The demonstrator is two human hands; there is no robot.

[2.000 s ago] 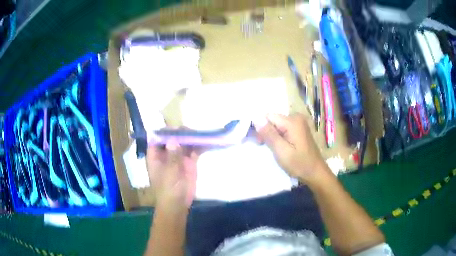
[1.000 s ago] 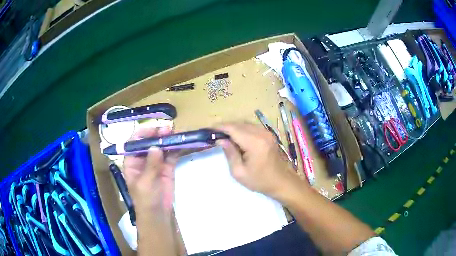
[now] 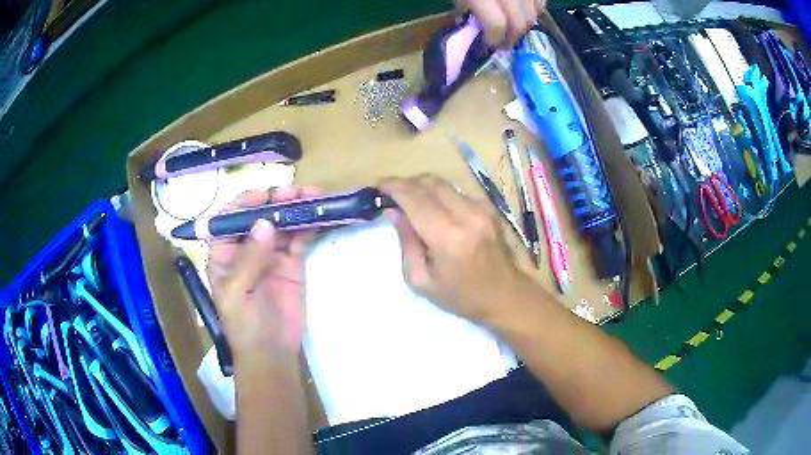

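Note:
A black and pink-purple 3D printing pen (?) (image 3: 298, 211) lies level above the tray, its dark tapered tip pointing left. My left hand (image 3: 260, 284) holds its front half from below, thumb on its near side. My right hand (image 3: 453, 244) grips its rear end with thumb and fingers; what the fingertips do there is hidden. A white paper sheet (image 3: 391, 329) lies in the tray under the hands. Another black and pink-purple housing (image 3: 231, 155) rests over the white ring (image 3: 185, 191).
Another person's hand (image 3: 502, 16) holds a purple-black piece (image 3: 452, 60) over the cardboard tray's (image 3: 356, 53) far side. Blue screwdriver (?) (image 3: 560, 124), pink tool (image 3: 550, 222) and tweezers (image 3: 489, 187) lie right. Blue bin (image 3: 147, 329) at left; red scissors (image 3: 718, 206) outside.
Another person's hand with a purple-black piece has come in at the top. The pen in my hands has turned slightly, its buttons facing up more. The view has shifted.

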